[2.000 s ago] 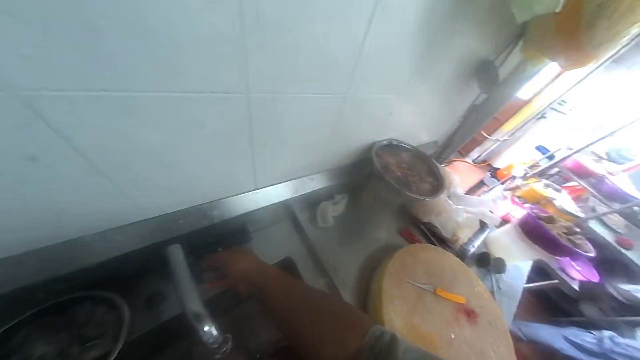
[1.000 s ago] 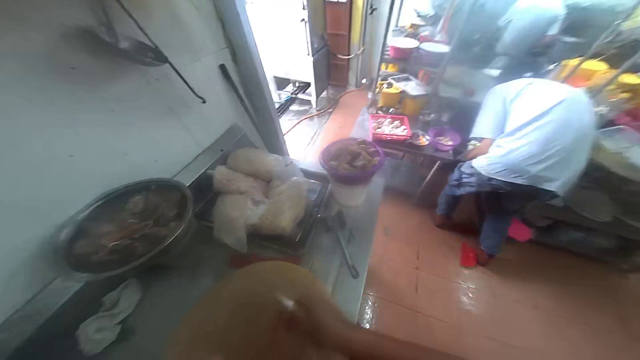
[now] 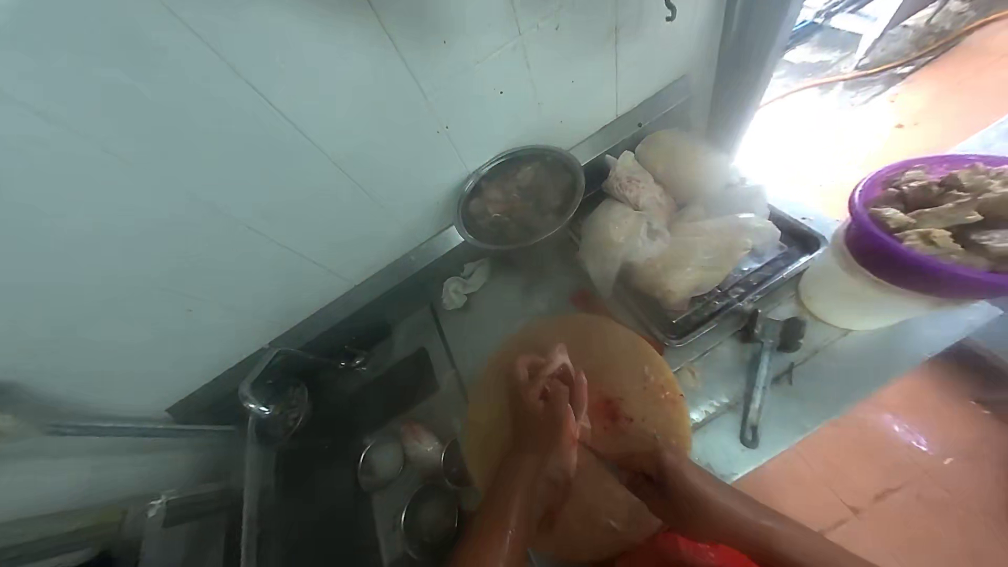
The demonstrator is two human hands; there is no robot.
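My left hand (image 3: 543,409) is closed on a piece of pale pink raw meat (image 3: 555,370), held over the round cutting board (image 3: 622,370). Lower and to the right, my right hand (image 3: 642,472) is curled with its fingers near the meat; a thin dark shape, perhaps a knife, runs from it toward the left hand, but blur hides its form. Red stains mark the board between the hands and its right edge.
A metal bowl of meat (image 3: 520,197) and a tray (image 3: 732,291) with filled plastic bags (image 3: 677,228) stand along the wall. At right are a cleaver-like tool (image 3: 760,386) and a purple basin (image 3: 866,228) of meat on a white bucket (image 3: 843,287). A faucet (image 3: 256,394) and metal cups (image 3: 429,516) are at left.
The view has swung widely. My left hand now holds raw meat over the board. The orange-handled knife seen lying on the board two seconds ago no longer lies there.
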